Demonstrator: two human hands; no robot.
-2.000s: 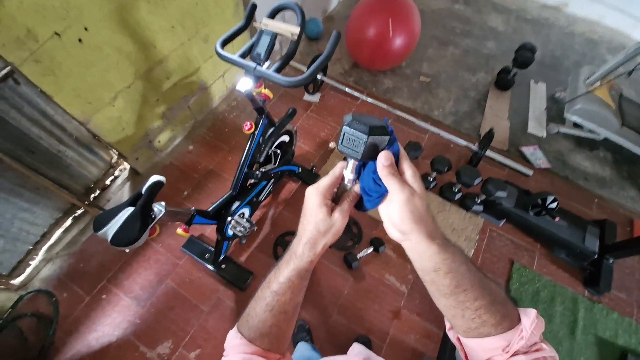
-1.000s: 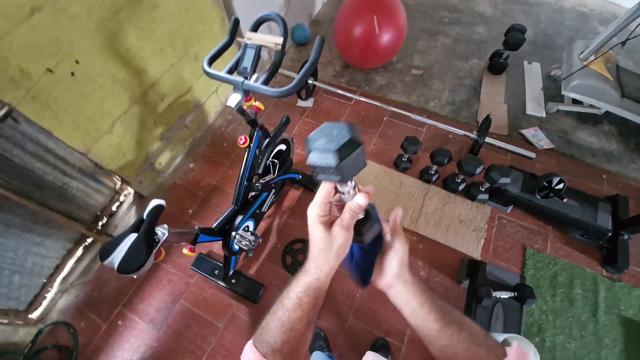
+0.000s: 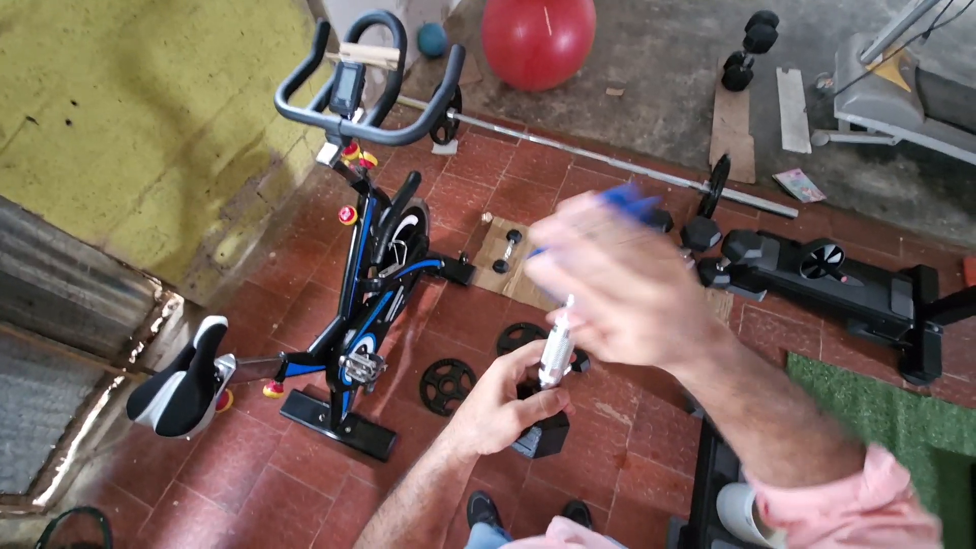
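My left hand grips a hex dumbbell near one end. Its dark hexagonal head shows below my fingers, and the knurled chrome handle points up and away. The handle's far end is hidden behind my right hand, which is blurred by motion. A blue cloth is in the fingers of my right hand, above the handle. Whether the cloth touches the dumbbell cannot be told.
An exercise bike stands at the left. A barbell lies across the tiled floor, with weight plates, hex dumbbells on the floor and a black bench at the right. A red exercise ball is beyond.
The dumbbell in my left hand has turned, so a head that pointed up is now below my hand. My right hand has moved up with the blue cloth.
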